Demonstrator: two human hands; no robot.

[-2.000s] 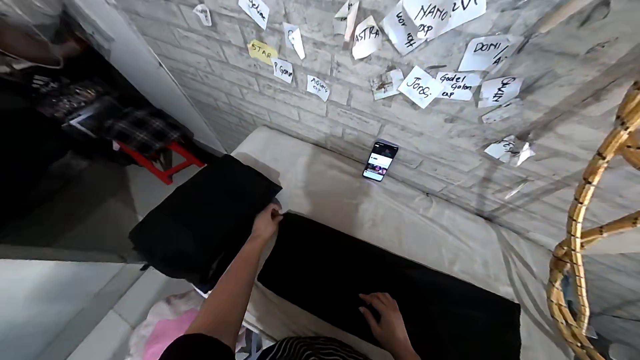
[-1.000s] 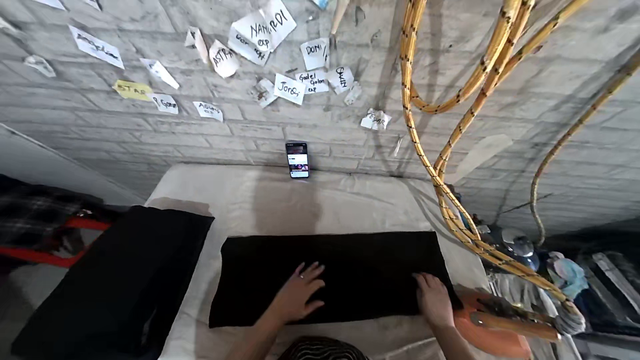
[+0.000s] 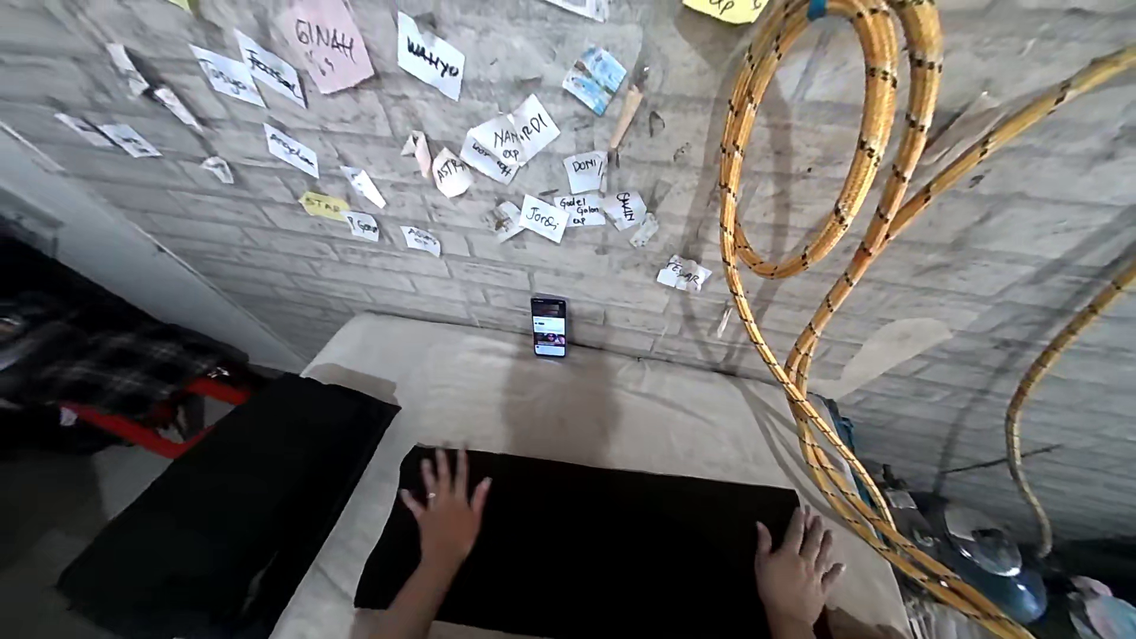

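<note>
A black folded cloth (image 3: 612, 541) lies spread flat on the padded, cream-covered table (image 3: 444, 364). My left hand (image 3: 446, 515) rests with fingers apart on the cloth near its left end, a ring on one finger. At the right end, my right hand (image 3: 796, 568) lies across the cloth's edge, fingers spread, gripping nothing. A stack of folded black cloth (image 3: 231, 506) lies at the left side of the table. Against the wall at the back leans a phone (image 3: 549, 327) with its screen lit.
Yellow braided hose (image 3: 799, 373) hangs in loops down the right side, in front of the grey brick-patterned wall (image 3: 621, 293) with paper notes. Dark checked fabric (image 3: 115, 364) and a red frame (image 3: 142, 430) are at the left. Bottles and other items (image 3: 994, 559) stand at the lower right.
My left hand has let go of the cloth edge near the stack that it touched two seconds ago. Since one second ago it has moved left along the cloth. The view has swung right and up.
</note>
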